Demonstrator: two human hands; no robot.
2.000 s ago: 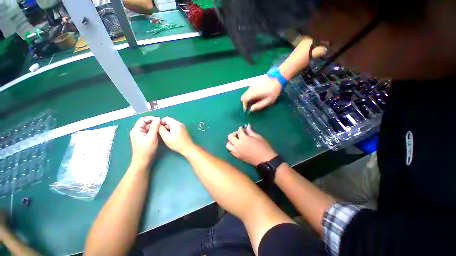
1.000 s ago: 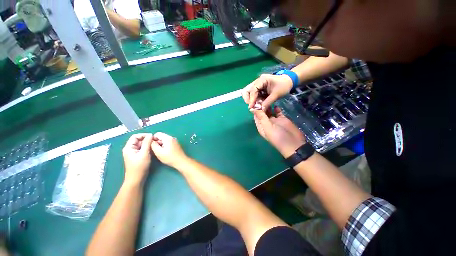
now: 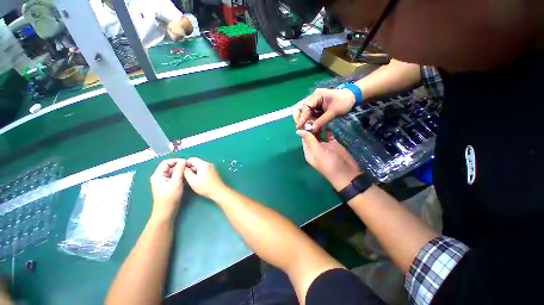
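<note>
My left hand [image 3: 167,181] and my right hand [image 3: 203,178] meet fingertip to fingertip low over the green bench [image 3: 262,196]. The fingers of both hands are curled closed. Anything between the fingertips is hidden or too small to tell. A small scatter of pale, silvery fittings [image 3: 233,164] lies on the bench just right of my right hand. A clear zip bag with whitish contents [image 3: 101,211] lies flat to the left of my left hand.
At right, another person's hands [image 3: 327,106] hold a small part near a loaded blister tray [image 3: 388,140]. An empty blister tray [image 3: 27,208] and small dark component [image 3: 30,265] lie far left. A metal post [image 3: 116,80] stands beyond my hands. Behind are a red-green basket [image 3: 234,44] and cardboard box [image 3: 343,61].
My hands stay fingertip to fingertip. The other person's hands have risen and drawn together towards the loaded tray. The view has shifted, showing more of the far side, where another person's hand has moved right.
</note>
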